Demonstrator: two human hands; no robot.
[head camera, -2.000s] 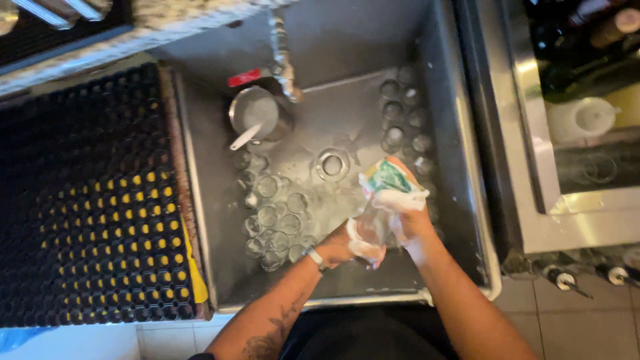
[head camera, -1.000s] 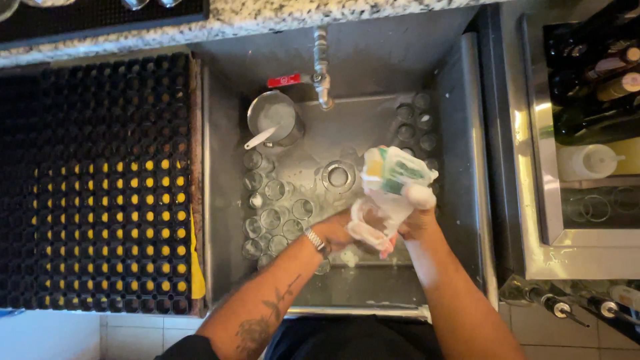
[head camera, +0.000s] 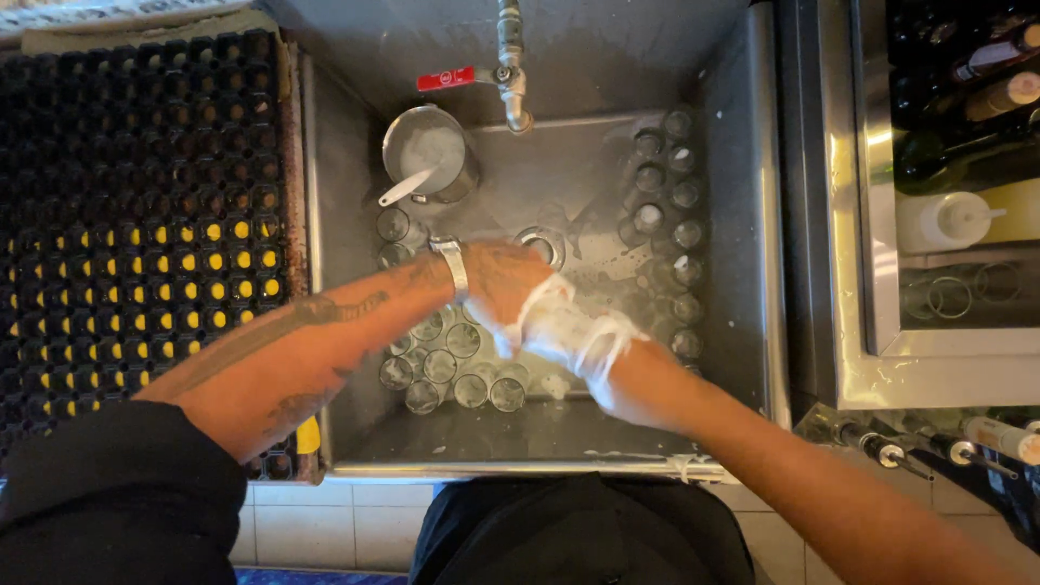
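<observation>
Both my hands meet over the middle of a stainless steel sink (head camera: 520, 467), coated in white suds. My left hand (head camera: 508, 292), with a metal watch at the wrist, holds one end of a foam-covered thing, seemingly a drinking glass (head camera: 561, 321). My right hand (head camera: 642, 378) is at its other end, its fingers largely hidden by foam. No sponge can be made out now. Below my left hand several glasses (head camera: 439, 366) stand in the sink; more glasses (head camera: 687, 307) line its right side. A metal pot (head camera: 467, 175) of cloudy liquid holds a white-handled utensil (head camera: 406, 187).
A faucet (head camera: 510, 49) with a red lever (head camera: 445, 78) comes down at the back, above the drain (head camera: 543, 244). On the left lies a black rubber mat (head camera: 146, 162). At the right are a steel-framed bottle cooler (head camera: 845, 244) and bottles with pourers (head camera: 881, 447).
My left hand has swung up and over the sink's middle, its forearm now across the left glasses. The green and yellow sponge seen earlier at my right hand no longer shows. The view has shifted.
</observation>
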